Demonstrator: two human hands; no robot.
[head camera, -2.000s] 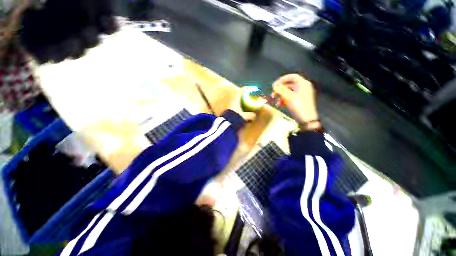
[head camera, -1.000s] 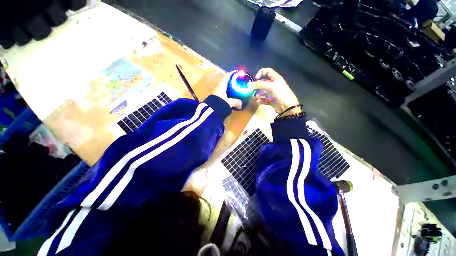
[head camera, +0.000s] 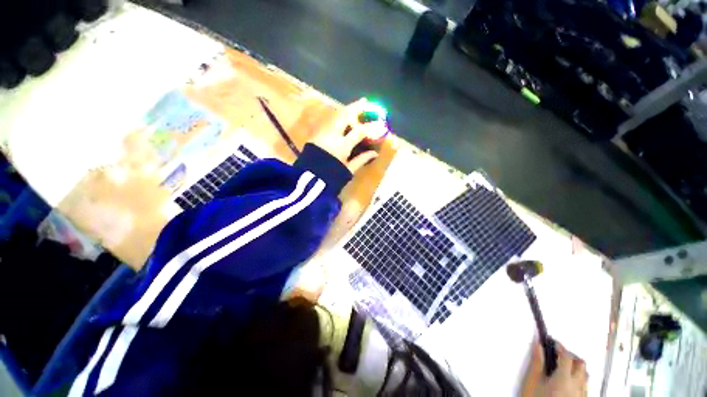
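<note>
My left hand (head camera: 349, 138) holds a small black cylindrical unit (head camera: 367, 147) at the bench edge beside the belt. Its light ring (head camera: 374, 116) glows green and purple; my fingers cover part of it. My right hand (head camera: 560, 372), cut off by the bottom edge, is closed around the dark handle of a mallet (head camera: 535, 302). The mallet's short dark and yellowish head lies over the white bench. Two sticker sheets with black squares (head camera: 403, 248) (head camera: 488, 225) overlap between my hands, the nearer with gaps. Shiny backing film (head camera: 384, 302) lies beside them.
A third sticker sheet (head camera: 217, 177) lies left, partly under my left sleeve. A thin dark stick (head camera: 277, 124) lies on the brown bench area. A black unit (head camera: 425, 37) stands on the dark belt (head camera: 535, 147). Racks of black parts stand beyond. A blue crate (head camera: 93, 322) is at lower left.
My right hand has left the glowing unit, moved down to the right and taken hold of the mallet handle. The sticker sheets are uncovered. My left hand now covers more of the unit.
</note>
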